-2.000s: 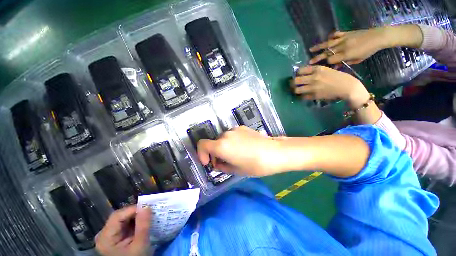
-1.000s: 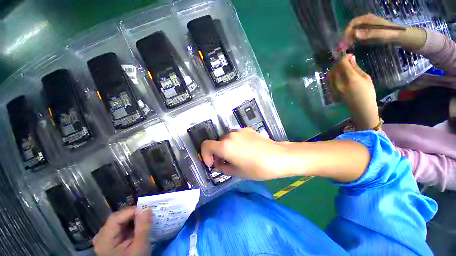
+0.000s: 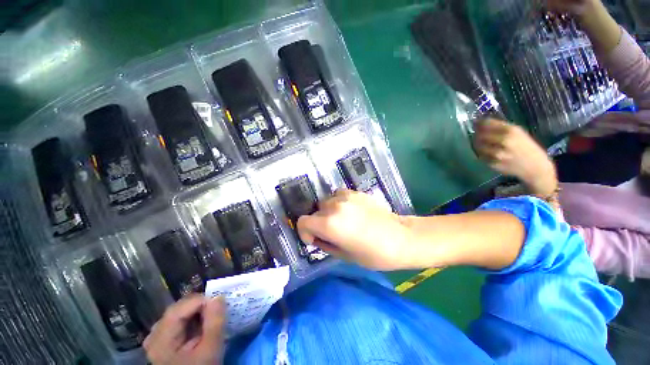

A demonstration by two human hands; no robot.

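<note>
A clear blister tray (image 3: 246, 168) holds black handheld units in two rows, several with an orange spot on one side. My right hand (image 3: 356, 227) is over a unit (image 3: 298, 194) in the near row, second from the right. Its fingertips are bent down at the unit's lower half; whether a label is between them is hidden. My left hand (image 3: 187, 329) pinches a white printed label sheet (image 3: 246, 298) at its left edge, over the near edge of the tray.
Stacked clear trays (image 3: 20, 285) stand at the left. At the right, another person's hand (image 3: 514, 155) is by dark strips (image 3: 456, 53) on clear film. More stacked trays (image 3: 563, 78) stand at the upper right. Yellow-black tape (image 3: 419, 279) marks the green bench.
My right hand stays at the same unit, shifted slightly with the view. My left hand still holds the sheet. The other person's hands have moved apart, one up to the stacked trays.
</note>
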